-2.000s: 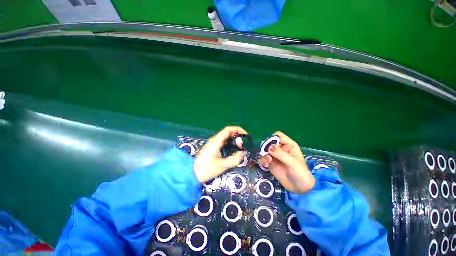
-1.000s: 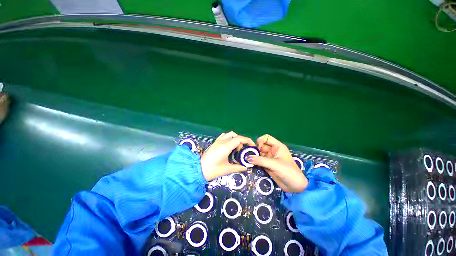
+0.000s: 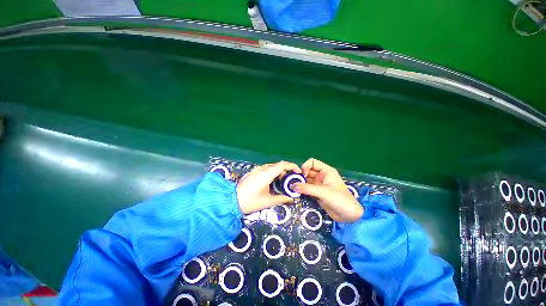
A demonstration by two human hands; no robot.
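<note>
My left hand (image 3: 261, 187) and my right hand (image 3: 333, 192) meet above the far part of a clear parts tray (image 3: 257, 263). Between them they hold a white-faced ring part (image 3: 293, 184) seated in a dark rim. My left fingers grip its dark left side, and my right thumb presses on the white face. The underside of the part is hidden. The tray below holds rows of white rings with dark centres and small brown-orange bits between them. My sleeves cover parts of the tray's left and right sides.
Stacked trays (image 3: 479, 239) stand at the right. A metal rail (image 3: 383, 64) curves across beyond the dark green surface (image 3: 179, 95). Past it lie a blue cloth (image 3: 299, 12), a white bottle or marker (image 3: 257, 17), a paper sheet (image 3: 99, 6) and a cable at the far right.
The hands have come together since the oldest frame, and the ring from my right hand now sits against the dark part in my left. The hand at the far left edge has mostly left view.
</note>
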